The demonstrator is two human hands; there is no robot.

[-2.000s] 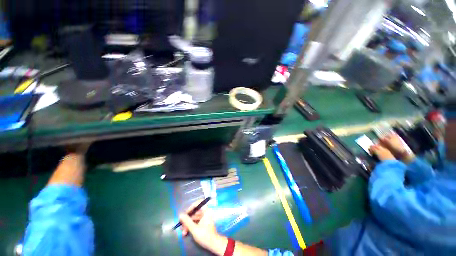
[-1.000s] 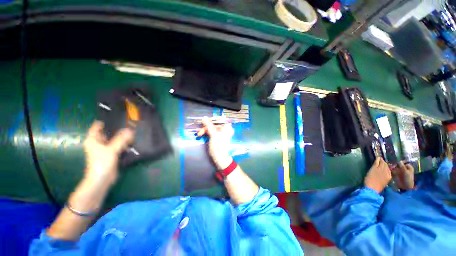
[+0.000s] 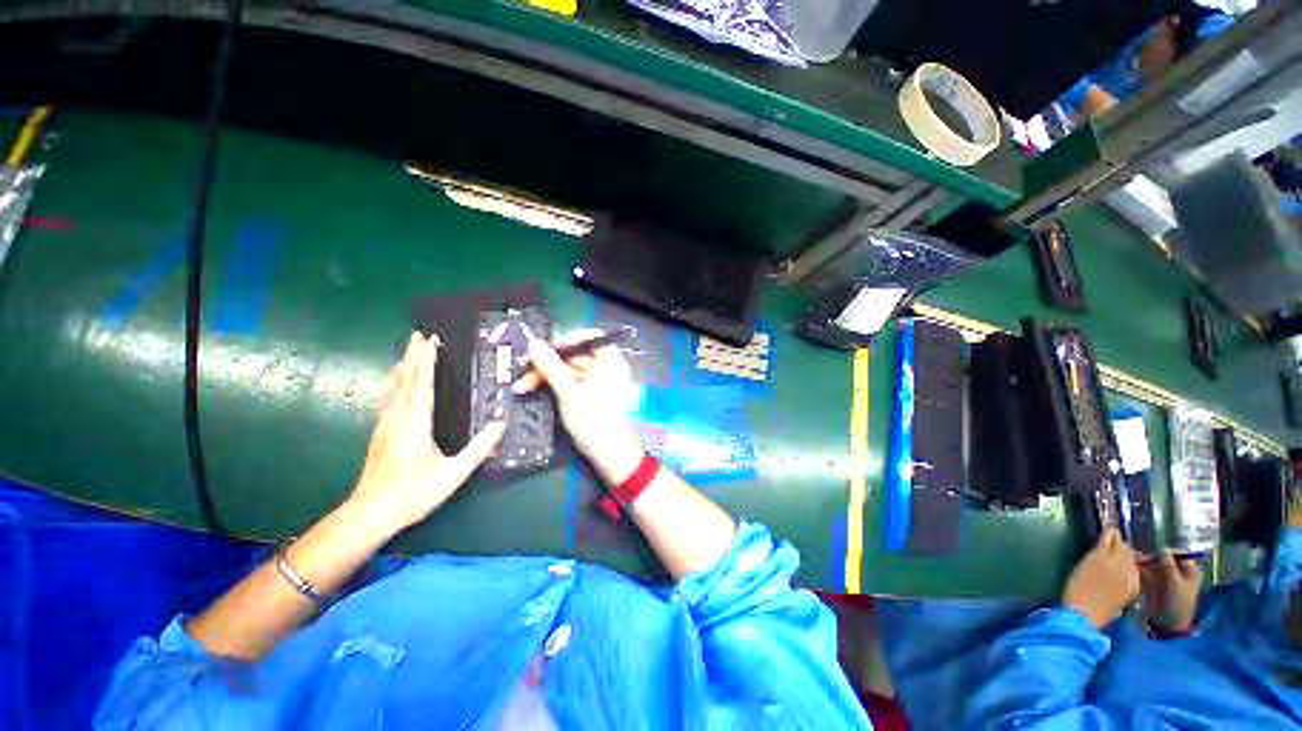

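A black device housing [image 3: 534, 426] lies upright-length on a flat black work pad [image 3: 451, 321] in front of me. My left hand [image 3: 407, 450] rests at the housing's left side, fingers apart, thumb at its lower left edge. My right hand [image 3: 588, 400], with a red wristband, holds dark tweezers [image 3: 578, 350] like a pen over the housing's upper part. Whether the tips touch it cannot be told. Pale strip sheets [image 3: 733, 356] and blue tape [image 3: 710, 431] lie right of my right hand.
A black small-parts tray [image 3: 675, 280] stands behind the pad. A plastic parts bag [image 3: 875, 297] and yellow line tape [image 3: 858, 471] are at the right. A black cable [image 3: 196, 314] hangs at the left. A masking tape roll [image 3: 950, 113] is on the shelf. A neighbour's hands work at far right.
The housing and pad, blurred in motion under my left hand before, now lie still. My right hand has moved left from the strip sheets to the housing with the tweezers.
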